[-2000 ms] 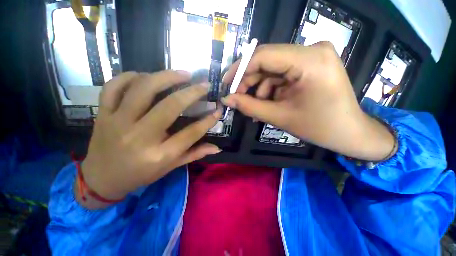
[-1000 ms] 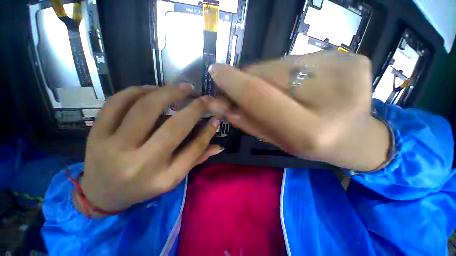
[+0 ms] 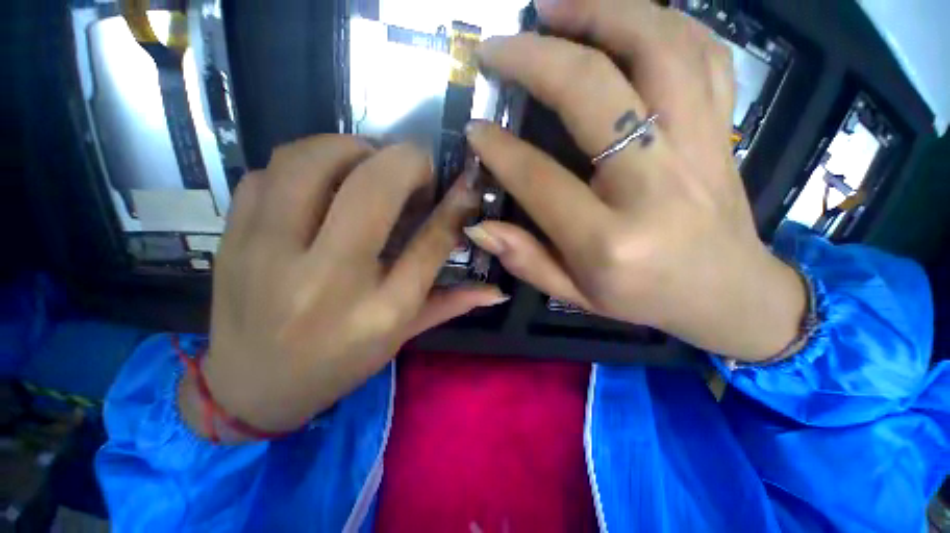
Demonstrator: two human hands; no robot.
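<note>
An open phone body [image 3: 401, 78] lies in a pocket of the black foam tray [image 3: 281, 78]. A flex cable [image 3: 458, 99] with an orange-gold upper end and dark tail runs down it. My left hand [image 3: 323, 245] lies over the phone's lower left, fingertips at the lower end of the cable. My right hand [image 3: 625, 177] is over the phone's right side, index fingertip near the cable and thumb lower down, fingers apart. No strip shows in it. Both hands hide the phone's lower part; whether my left fingertips pinch anything is unclear.
Another phone [image 3: 141, 115] lies in the tray pocket to the left. A phone [image 3: 755, 68] to the right is mostly hidden by my right hand. A further phone [image 3: 844, 167] lies at the far right. A white sheet [image 3: 911, 47] is at the top right corner.
The white strip seen earlier in my right fingertips no longer shows. My right hand has turned palm down and its fingers have spread upward over the phone. My left hand has shifted slightly right.
</note>
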